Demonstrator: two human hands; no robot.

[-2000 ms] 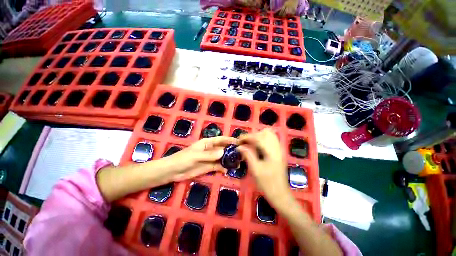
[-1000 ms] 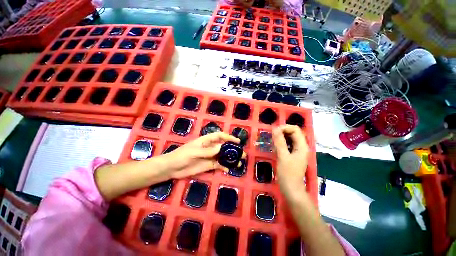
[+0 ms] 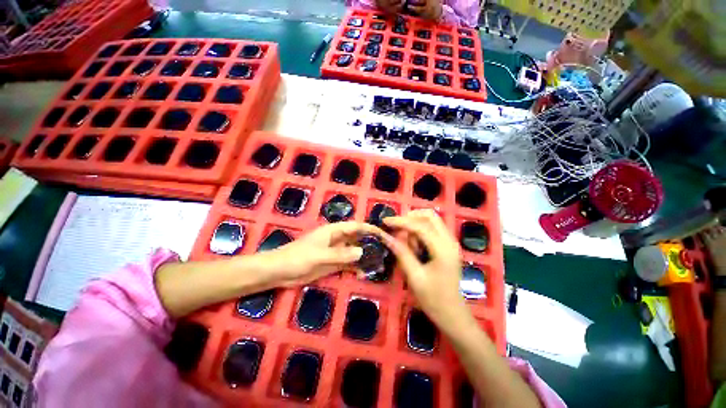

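Note:
A red-orange foam tray (image 3: 334, 333) lies under my hands, with black watch units in its square pockets. My left hand (image 3: 330, 253) is over the middle of the tray, its fingers on a dark watch unit (image 3: 374, 256). My right hand (image 3: 426, 253) meets it from the right, fingertips bent close to the left fingertips. The right fingers partly hide the unit. I cannot tell whether the right hand grips anything.
Stacked foam trays (image 3: 151, 180) stand at the left, above a record sheet (image 3: 119, 247). Beyond lie black parts (image 3: 426, 142) in rows, tangled cables (image 3: 569, 131) and a pink-red fan (image 3: 625, 193). Another person's hands (image 3: 410, 8) are at a far tray (image 3: 402, 78).
My right hand has moved left from above the right side of the tray to meet my left hand. The unit's round-centred side, visible a second ago, is now less clear.

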